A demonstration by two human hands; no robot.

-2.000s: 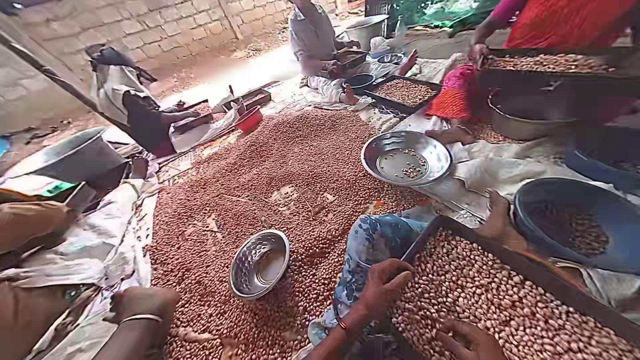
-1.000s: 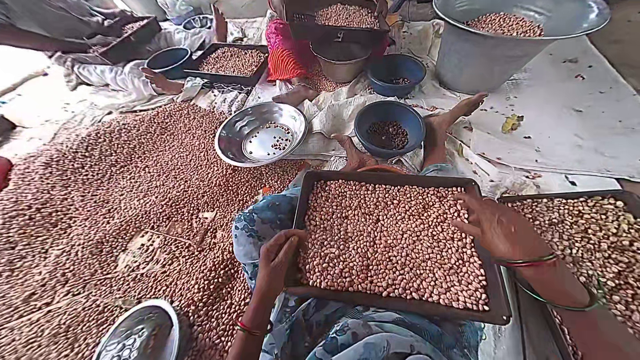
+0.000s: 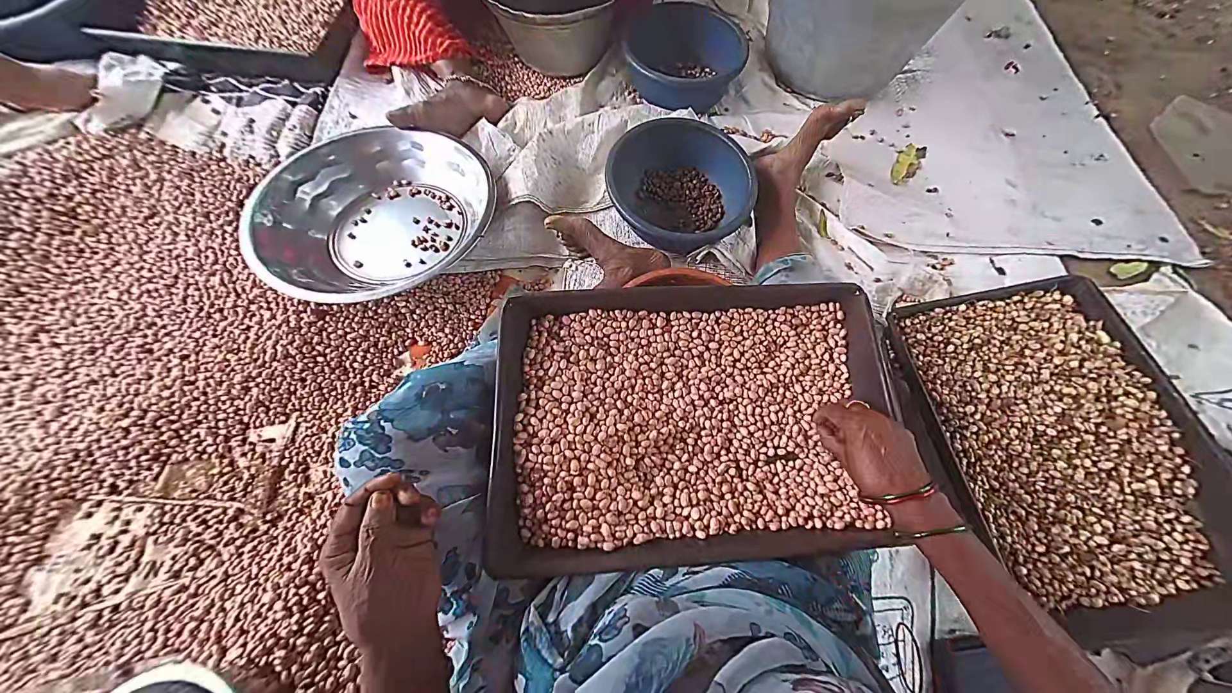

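Note:
A dark rectangular tray (image 3: 693, 556) rests on my lap, spread with pinkish-brown nuts or seeds (image 3: 664, 423). My right hand (image 3: 871, 448) is over the tray's right side with its fingers curled down at the nuts; whether it pinches any is hidden. Left of the tray, above the heap, my left hand (image 3: 383, 553) is raised with fingers curled and thumb against them; whether something small is inside cannot be told. A second dark tray (image 3: 1141, 342) of paler, mixed pieces lies at the right, its edge beside the first.
A large heap of nuts (image 3: 144, 366) covers the floor at left. Beyond my tray stand a steel basin (image 3: 289, 207) with a few dark pieces, a blue bowl (image 3: 626, 178) of dark pieces, another blue bowl (image 3: 685, 91) and metal buckets (image 3: 558, 38). Another person's foot (image 3: 452, 106) is nearby.
My left hand has let go of the tray's left edge and is now left of it. My right hand's fingers have curled at the tray's right side. The view has tilted down.

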